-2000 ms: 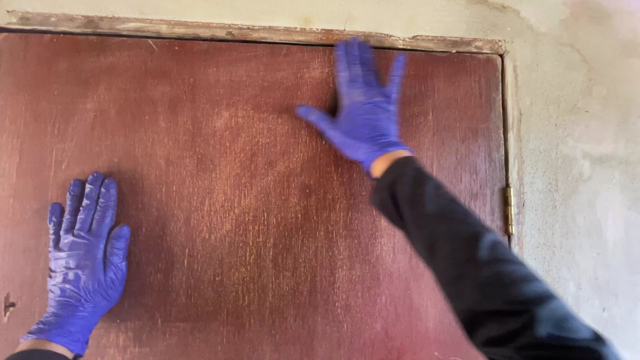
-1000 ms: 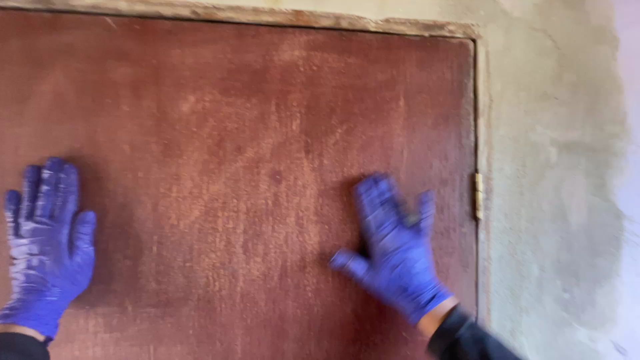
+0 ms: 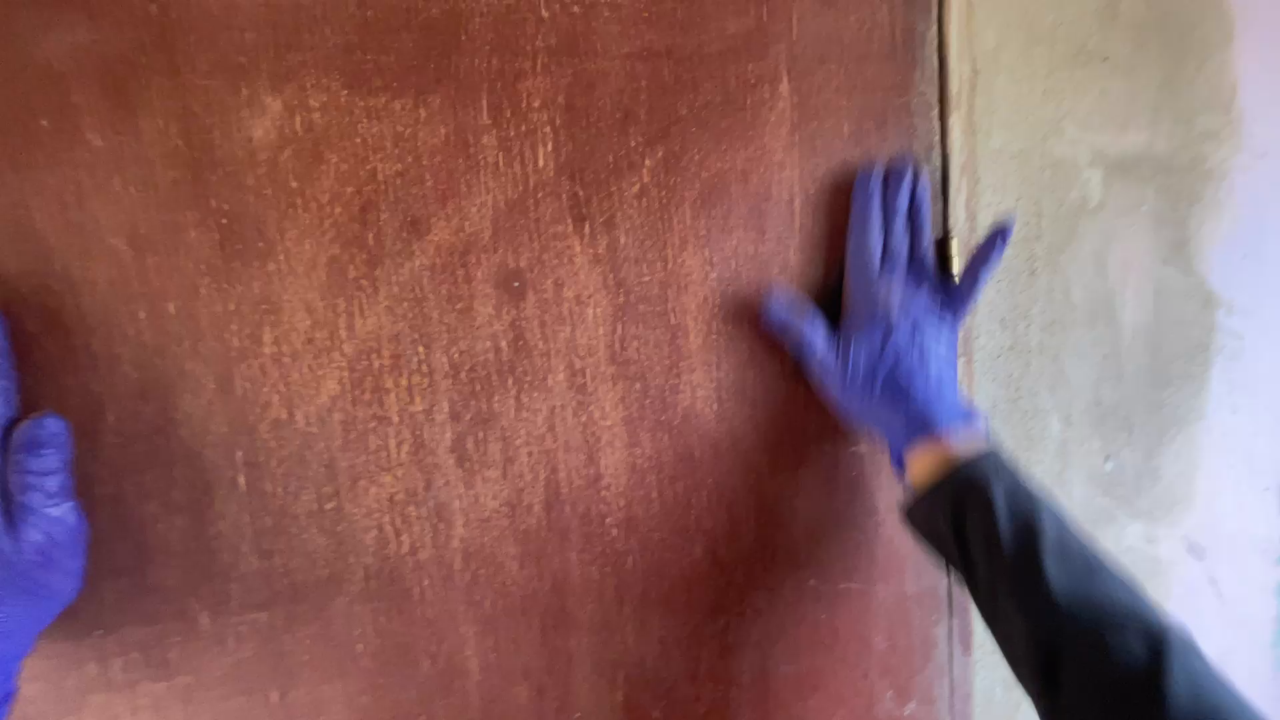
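A worn reddish-brown wooden door (image 3: 500, 350) fills most of the head view, its finish scuffed lighter in the middle. My right hand (image 3: 895, 320), in a purple-blue disposable glove, is spread flat near the door's right edge, with the little finger reaching over the gap towards the frame; it holds nothing and is slightly blurred. At the left border my left hand (image 3: 40, 520), gloved alike, is against or close to the door, cut off so that mainly the thumb side shows. A brass hinge (image 3: 953, 258) is partly hidden behind the right hand.
A narrow door frame (image 3: 962, 120) runs down the right side of the door. Beyond it is a patchy, stained plaster wall (image 3: 1110, 300), turning paler at the far right. My dark right sleeve (image 3: 1060, 590) crosses the frame and wall at the lower right.
My right hand has come down from the door's top edge and then moved right, to beside the hinge. The view has shifted, so the top of the frame no longer shows.
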